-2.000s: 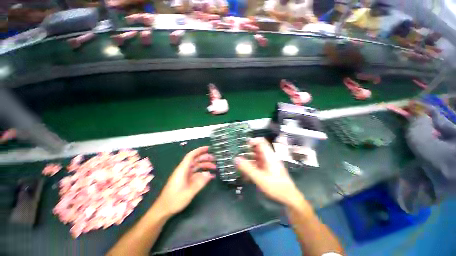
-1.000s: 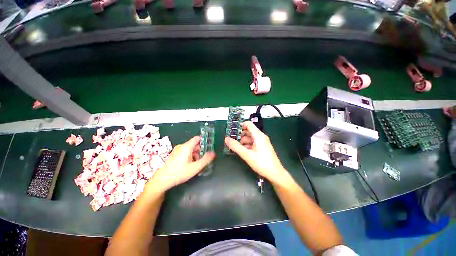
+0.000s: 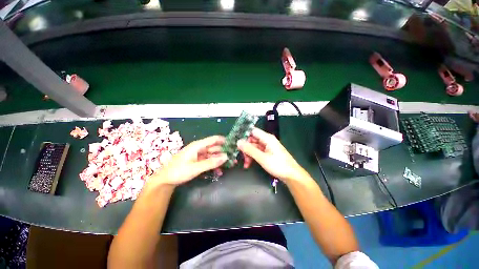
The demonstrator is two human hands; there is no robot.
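A green circuit board panel (image 3: 241,129) is held tilted above the bench in front of me. My left hand (image 3: 198,158) grips its lower left end. My right hand (image 3: 264,152) grips its right side with thumb and fingers. The fingers hide the panel's lower part, so I cannot tell whether it is one piece or several. A black electric screwdriver (image 3: 272,125) lies behind my right hand, partly hidden, with its tip showing below the wrist.
A pile of pale-pink parts (image 3: 131,160) lies left, beside a tray of small dark parts (image 3: 49,168). A screw feeder (image 3: 362,128) stands right, before stacked circuit boards (image 3: 435,134) and a small board (image 3: 412,177). Pink fan bodies (image 3: 294,79) lie on the belt (image 3: 210,79).
One second ago each hand held a separate board piece, apart; now both hands are together at one panel. Earlier, both held a wider panel. The fans appear further right in view.
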